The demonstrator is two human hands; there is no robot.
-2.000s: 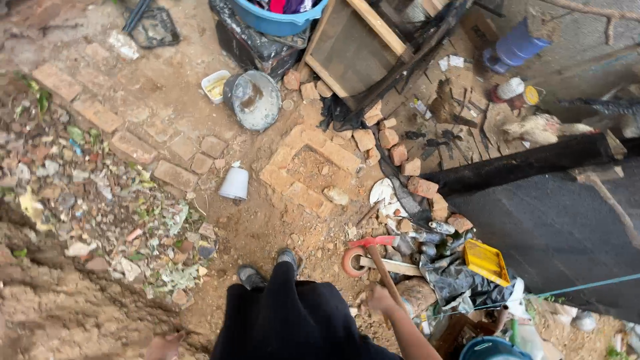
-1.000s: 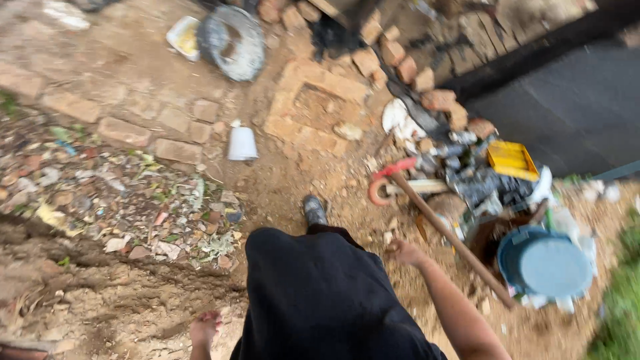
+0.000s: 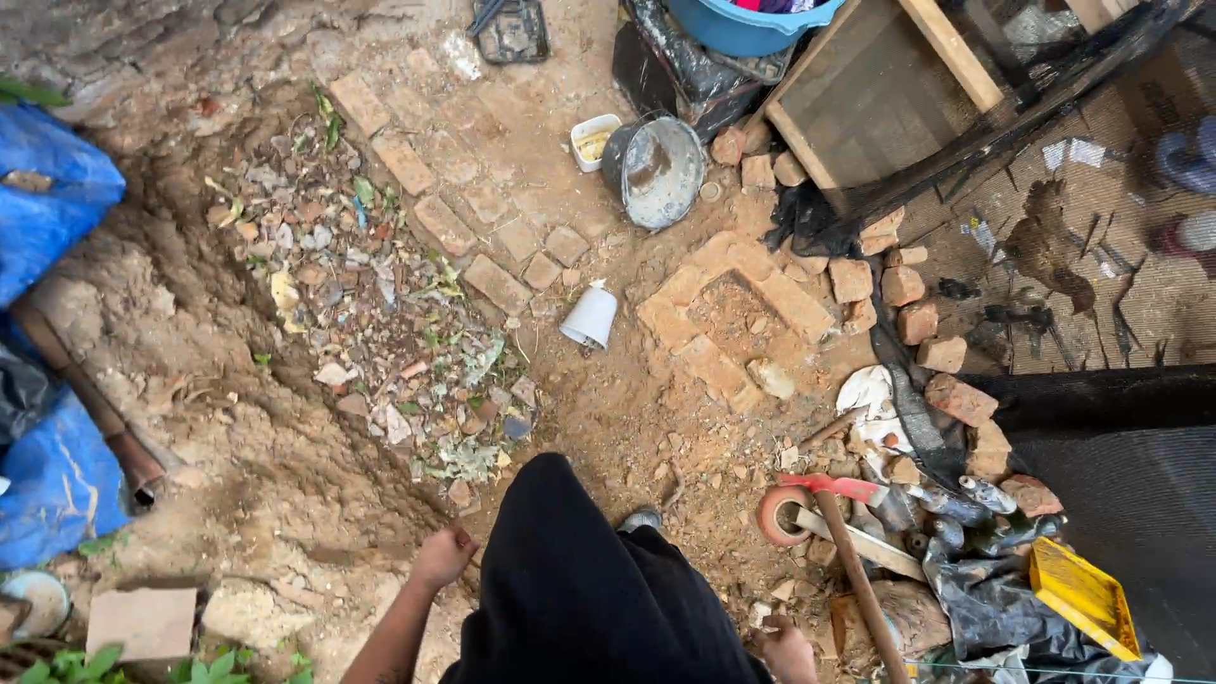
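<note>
My left hand (image 3: pixel 444 559) hangs beside my dark clothing with its fingers curled; nothing shows in it. At the lower right, my right hand (image 3: pixel 787 648) is by my other side, its fingers partly bent, and whether it touches anything is unclear. To its right a pickaxe with a red head (image 3: pixel 836 488) and a wooden handle (image 3: pixel 860 579) leans over a terracotta ring (image 3: pixel 783 516) and a wooden strip (image 3: pixel 869 545). Ahead lie a rectangle of bricks (image 3: pixel 784 302) set in the soil, with a pale stone (image 3: pixel 770 377) at its edge, and a white plastic cup (image 3: pixel 590 315).
A grey bucket (image 3: pixel 665 171) lies tilted beside a white tub (image 3: pixel 596 142). Leaf litter and rubble (image 3: pixel 380 285) cover the left ground near an earth bank. Loose bricks (image 3: pixel 918 323) line the black netting. A yellow tray (image 3: pixel 1085 597) and bottles lie at right; blue tarpaulin (image 3: pixel 57 475) at far left.
My right hand was at the pickaxe handle two seconds ago and is now apart from it. The handle has swung down to the right. The view has shifted.
</note>
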